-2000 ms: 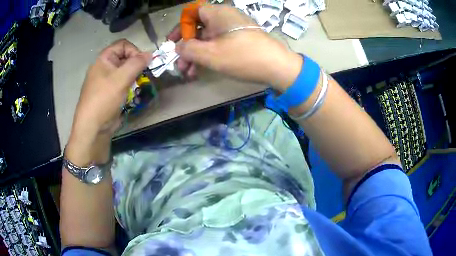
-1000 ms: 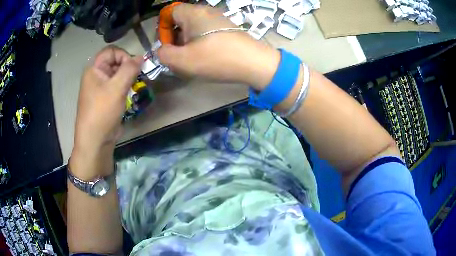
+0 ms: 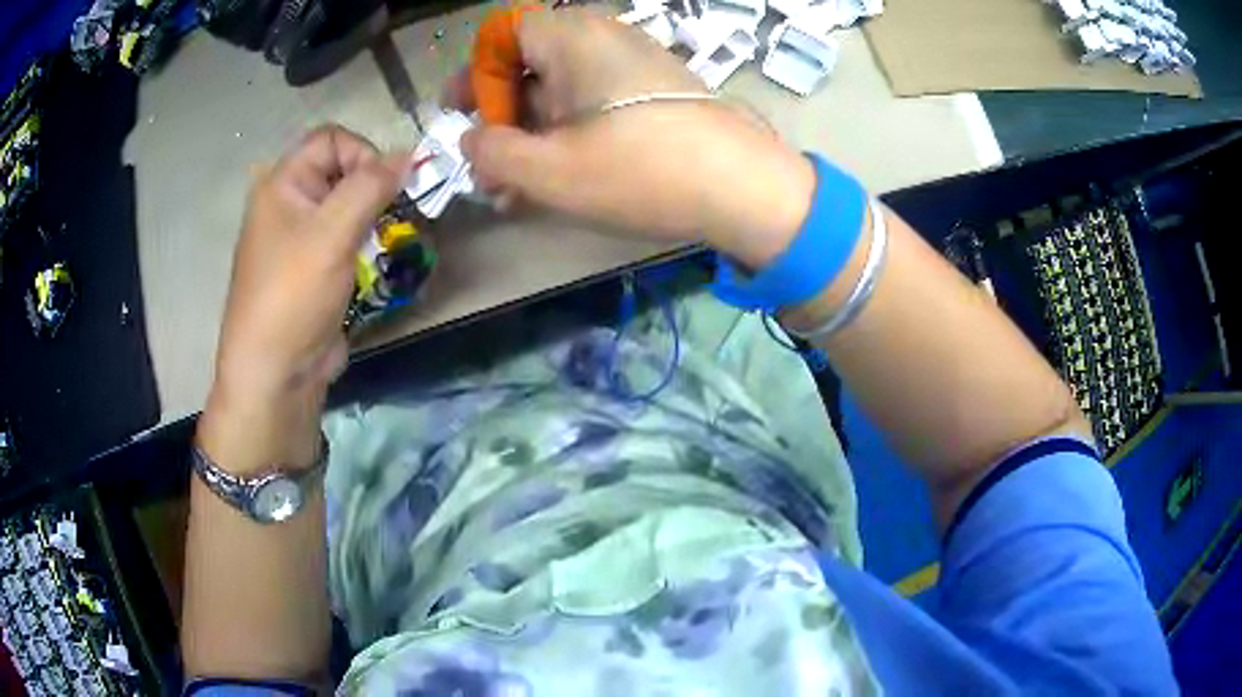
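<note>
A white plug housing (image 3: 441,166) is held in the fingers of my right hand (image 3: 599,143), which wears an orange finger cot. A short red lead shows at the housing's left side. My left hand (image 3: 303,245) pinches at the lead's end, left of the housing, and partly covers the circuit board (image 3: 395,262) with yellow and dark parts hanging below its fingers. The dark soldering iron tip (image 3: 395,71) points down just above the housing; whether they touch cannot be told.
Loose white housings (image 3: 798,57) lie beyond my right wrist, near a cardboard sheet (image 3: 940,52) and more housings (image 3: 1124,34). A black ribbed hose (image 3: 320,41) is at the top. Board rows (image 3: 1101,327) stand at right; a tray of units (image 3: 55,599) is lower left.
Both hands moved left with the housing, then back a little to the right. The circuit board still hangs below my left hand.
</note>
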